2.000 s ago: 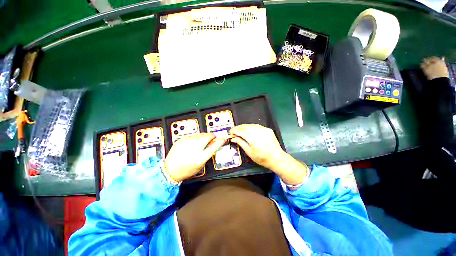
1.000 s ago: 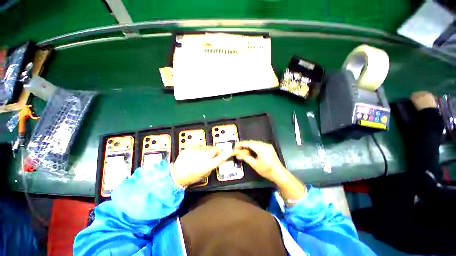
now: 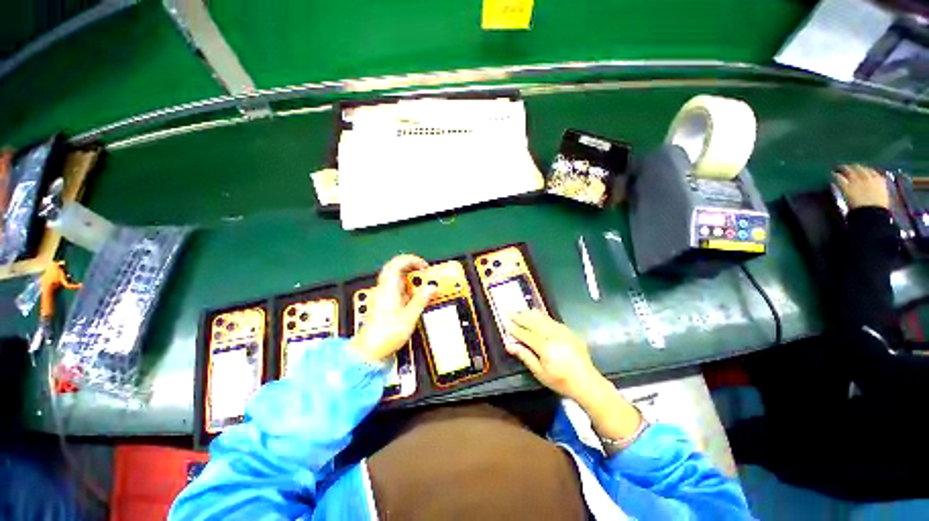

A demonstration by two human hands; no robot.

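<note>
A black tray (image 3: 201, 351) holds orange-rimmed phone housings with pale centres. My left hand (image 3: 390, 314) has its thumb and fingers at the upper left camera corner of the fourth housing from the left (image 3: 446, 336), which looks slightly raised and covers its slot. The hand partly hides the third housing (image 3: 403, 373). My right hand (image 3: 551, 349) is at the rightmost housing (image 3: 499, 271), with its fingertips over the lower part; whether they grip it cannot be told. No small part shows in either hand.
Behind the tray lie cream sheets (image 3: 433, 168) and a small-parts box (image 3: 588, 168). Tweezers (image 3: 589, 269), a clear strip (image 3: 637, 295) and a tape dispenser (image 3: 680, 219) are right. A bubble bag (image 3: 122, 305) and orange air gun (image 3: 49, 290) are left. Another person's hand (image 3: 862, 187) shows far right.
A housing now lies in the previously bare rightmost slot. My hands have parted: the left moved to the fourth housing's camera corner, the right to the rightmost housing. The camera view has shifted.
</note>
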